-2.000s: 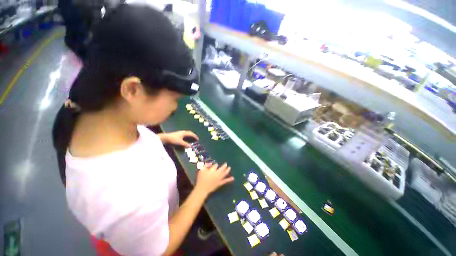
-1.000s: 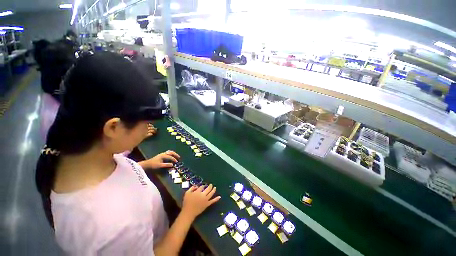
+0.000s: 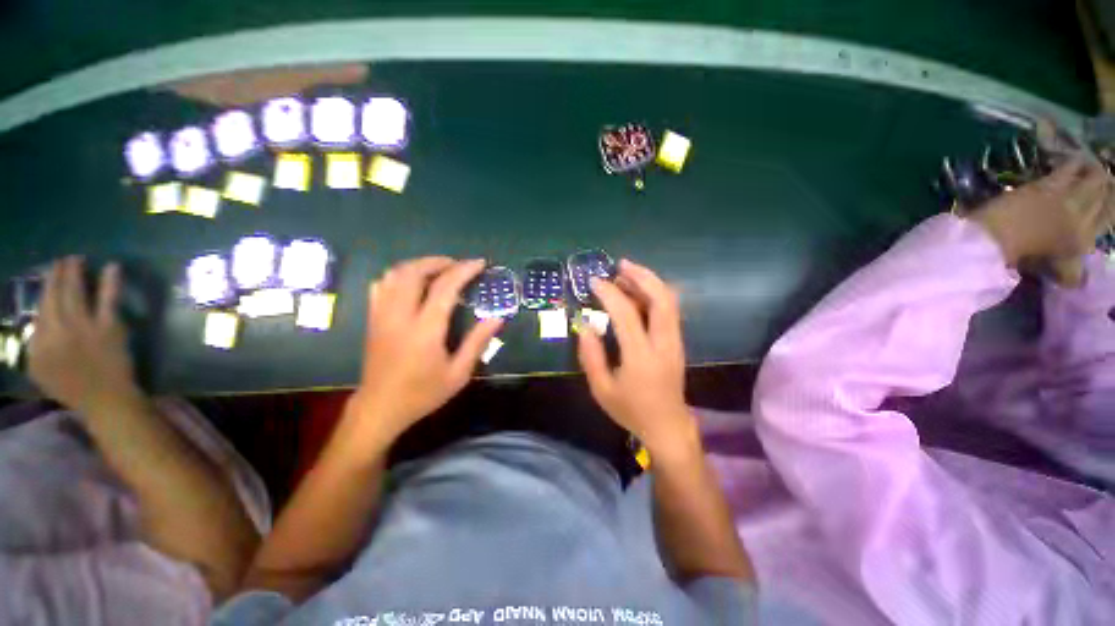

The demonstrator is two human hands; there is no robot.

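Note:
Three watch modules lie side by side on the dark green surface in front of me, dark screens showing small icons: a left one (image 3: pixel 495 292), a middle one (image 3: pixel 543 284) and a right one (image 3: pixel 592 272). Pale battery squares (image 3: pixel 553 323) lie below them. My left hand (image 3: pixel 422 336) has its fingers at the left module's outer edge, with the thumb below it. My right hand (image 3: pixel 638 342) has its fingers at the right module's edge, with the thumb near its battery. The middle module is untouched.
White-lit modules (image 3: pixel 284 124) stand in a row at upper left, with three more (image 3: pixel 256 263) below. A module with a reddish dial (image 3: pixel 627 147) lies ahead. A pale rail (image 3: pixel 526 44) crosses behind. Neighbours' hands (image 3: pixel 86 336) and pink sleeves (image 3: pixel 856 294) are on both sides.
The view has swung from the neighbour on the left down to the bench before me. Both my hands and the three icon-screen modules are now in view.

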